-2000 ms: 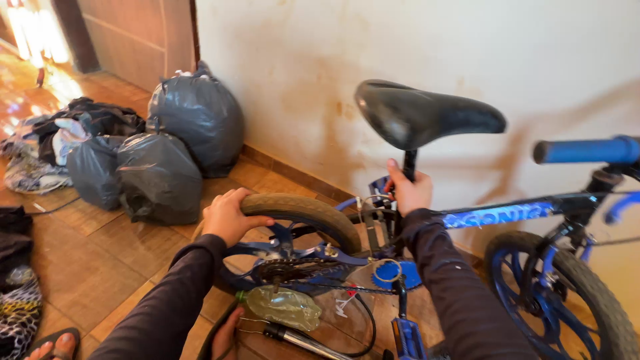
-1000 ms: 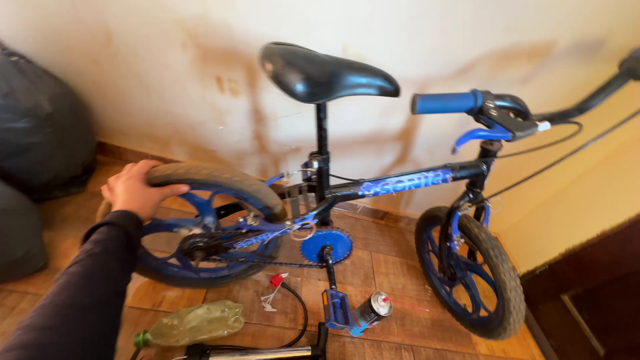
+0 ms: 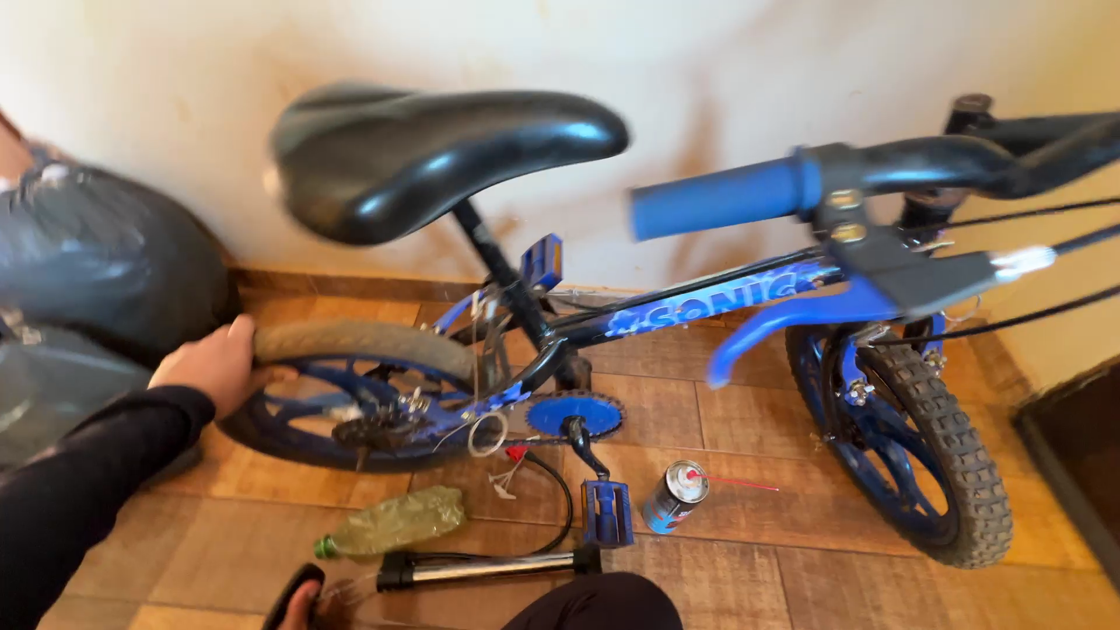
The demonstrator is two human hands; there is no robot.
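Observation:
My left hand (image 3: 213, 366) grips the rear tire (image 3: 367, 344) of a small blue and black bicycle, its fingers over the tread at the wheel's back. The bicycle stands upright beside the wall, with its black saddle (image 3: 446, 144), blue handlebar grip (image 3: 722, 199) and blue brake lever (image 3: 787, 319) nearest the camera. A blue chainring (image 3: 575, 415) and a blue pedal (image 3: 607, 513) sit low at the frame's middle. The knobby front tire (image 3: 967, 455) is at the right. My right hand is out of view.
On the tiled floor lie a crumpled green plastic bottle (image 3: 398, 522) and a hand pump (image 3: 490, 567) with a black hose. A spray can (image 3: 675, 497) with a red straw stands near the pedal. Dark plastic bags (image 3: 114, 254) are at the left; a dark door edge (image 3: 1076, 464) is at the right.
My right hand, at the seat post two seconds ago, has left the view. My left hand stays on the rear tire. The view has swung right and come closer to the saddle and handlebar.

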